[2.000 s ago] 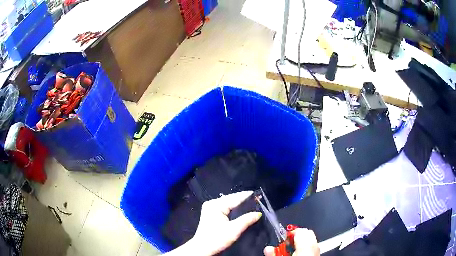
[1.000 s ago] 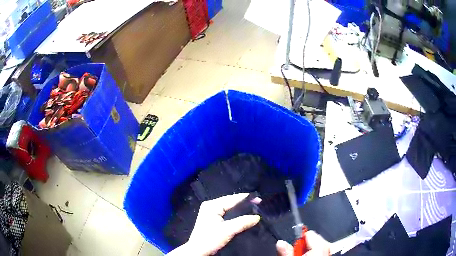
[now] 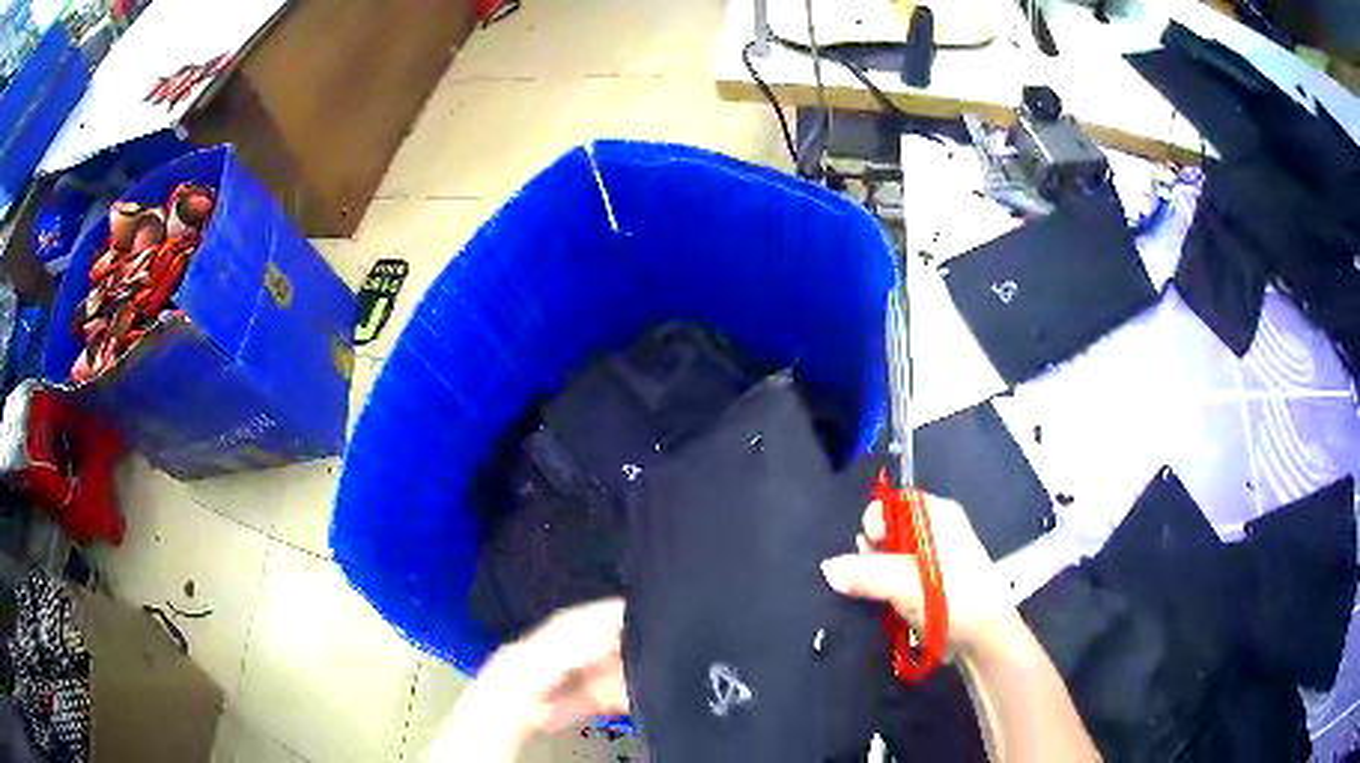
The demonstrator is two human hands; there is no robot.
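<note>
A black fabric panel [image 3: 731, 574] with a small white logo hangs in front of me over the near side of the large blue bin [image 3: 433, 418]. My left hand [image 3: 545, 678] is at the panel's left edge, blurred, its fingertips partly behind the fabric. My right hand [image 3: 947, 574] holds the scissors [image 3: 913, 581] by their red-orange loops at the panel's right edge, with the blades pointing up and away. The fingers of my right hand are close to the fabric; whether they touch it is unclear. Black pieces [image 3: 559, 522] lie inside the bin.
At right, a patterned worktable [image 3: 1111, 447] bears several black panels, a dark pile [image 3: 1283, 194] and a small grey metal device [image 3: 1056, 149]. A wood-edged table [image 3: 970, 105] stands behind. A second blue bin [image 3: 246, 350] with red-orange pieces stands on the floor at left.
The view has shifted, so the bin and tables sit higher and further left. A larger panel with a logo now shows in front of me. The scissors have turned upright, away from the left fingertips.
</note>
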